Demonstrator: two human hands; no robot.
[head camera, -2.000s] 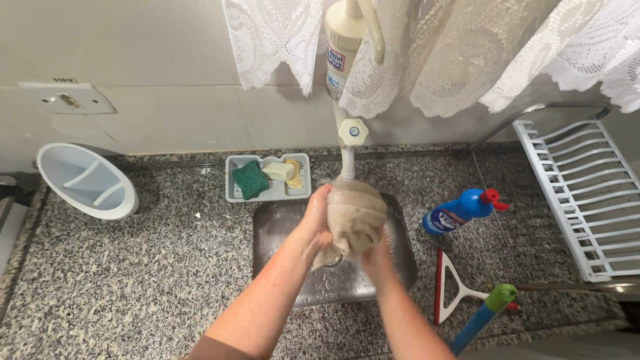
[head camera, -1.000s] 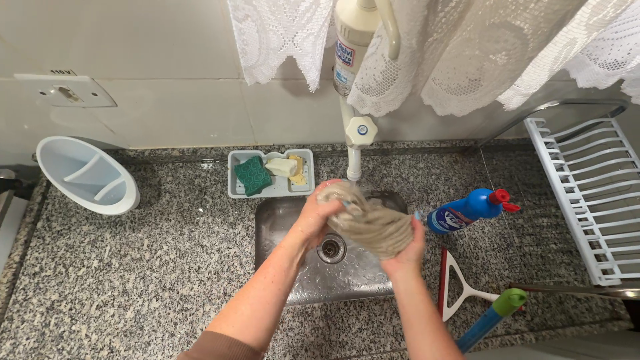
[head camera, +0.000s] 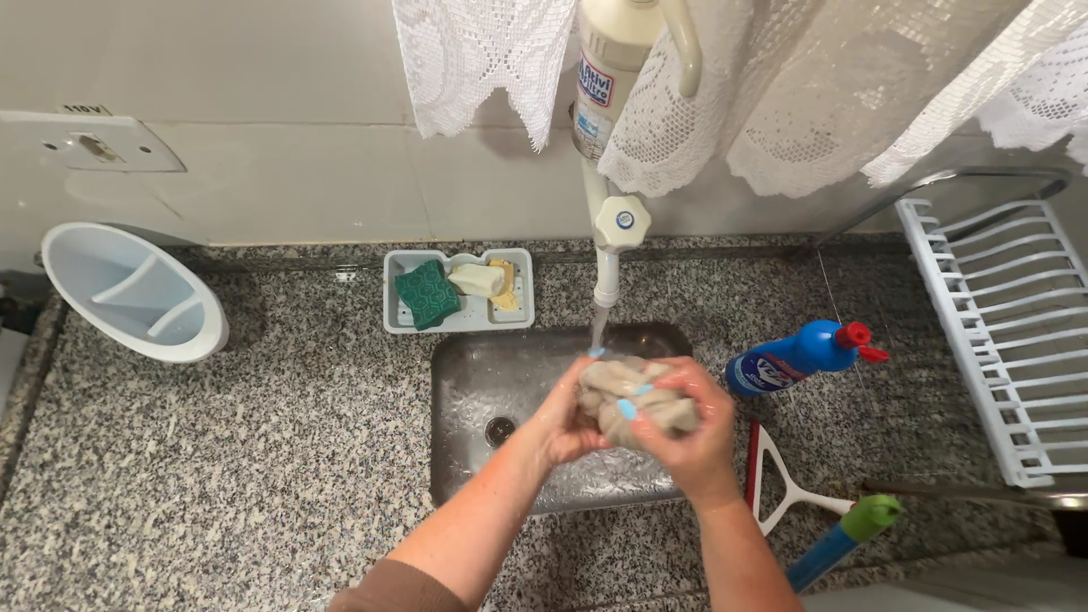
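Between my two hands is a wet beige cloth (head camera: 625, 395), bunched up above the stainless steel sink (head camera: 476, 382). My left hand (head camera: 574, 421) grips its left side, with the palm partly under it. My right hand (head camera: 693, 421) squeezes it from the right, its blue-nailed fingers lying over the folds. Water runs from the white plastic faucet (head camera: 606, 276) just above the cloth, near my left fingertips. The sink drain (head camera: 499, 432) shows left of my hands. Parts of the fingers are hidden by the cloth.
Behind the sink a tray (head camera: 391, 293) holds a green sponge (head camera: 427, 294) and soap (head camera: 478, 280). Right of it stand a blue bottle (head camera: 790, 357), a squeegee (head camera: 790, 493), a blue-green handle (head camera: 841, 544) and a dish rack (head camera: 1003, 340). A divided white container (head camera: 136, 293) is at left.
The cloth was stretched between my hands one second ago and is now bunched tightly. Water now visibly runs from the faucet, where no stream showed a second ago.
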